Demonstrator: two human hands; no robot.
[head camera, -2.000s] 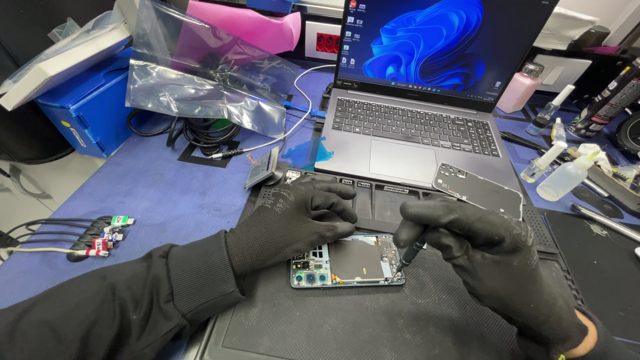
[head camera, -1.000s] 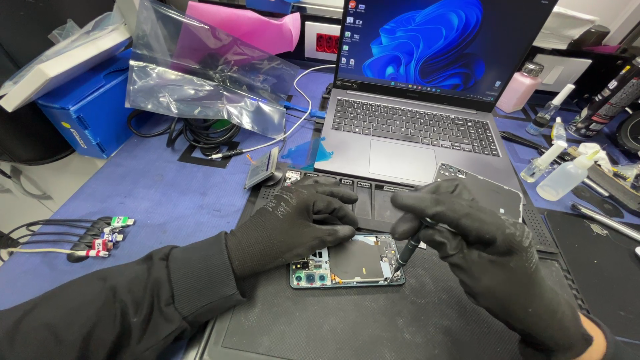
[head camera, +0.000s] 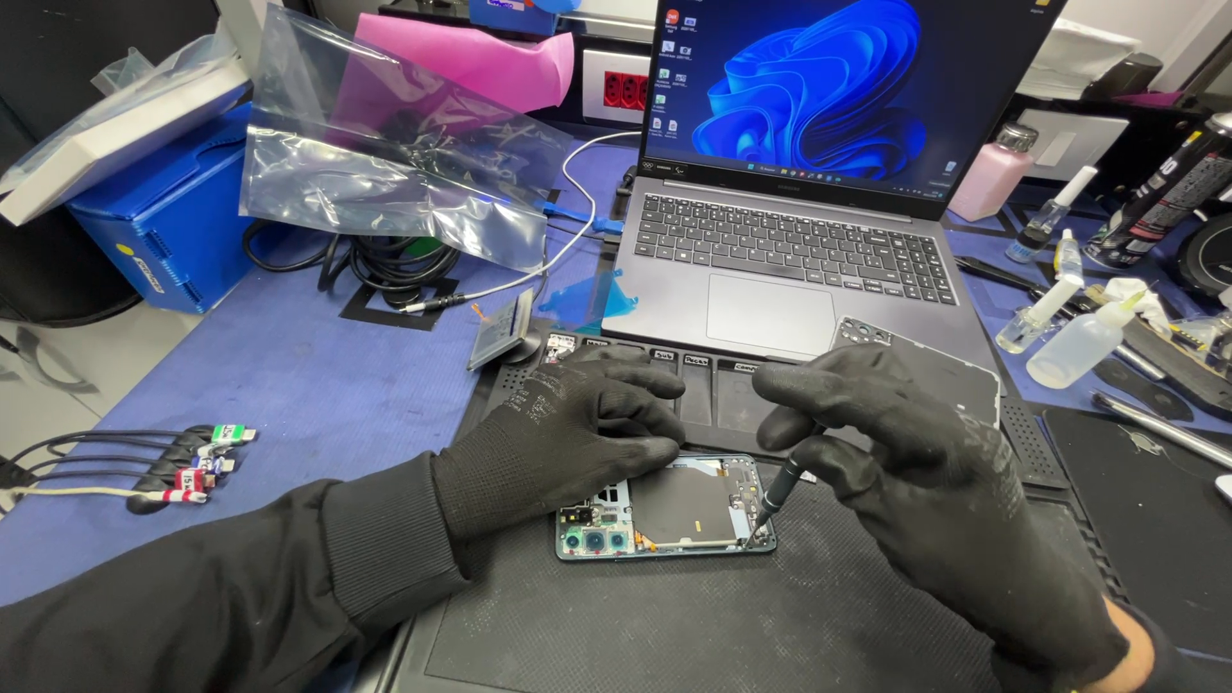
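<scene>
An opened smartphone (head camera: 674, 510) lies on a black work mat (head camera: 616, 616), its cameras at the left end and its inner parts bare. My left hand (head camera: 577, 433), in a black glove, rests over the phone's upper left part, fingertips near its top edge. My right hand (head camera: 895, 472), also gloved, holds a dark precision screwdriver (head camera: 782, 486) between thumb and fingers. The driver slants down, its tip at the phone's lower right corner. Behind the right hand, a phone back cover (head camera: 929, 371) leans across the tray compartments and the laptop's front edge.
A laptop (head camera: 789, 241) stands open behind the mat's compartment tray (head camera: 727, 399). A flat metallic part (head camera: 502, 327) sits left of the tray. Cable plugs (head camera: 197, 467) lie at the left, a clear antistatic bag (head camera: 385, 164) behind. Small bottles (head camera: 1078, 342) and tweezers (head camera: 1165, 428) are at the right.
The fingers of my right hand have shifted on the screwdriver, and its tip remains at the phone's lower right corner. My left hand and the phone have barely moved.
</scene>
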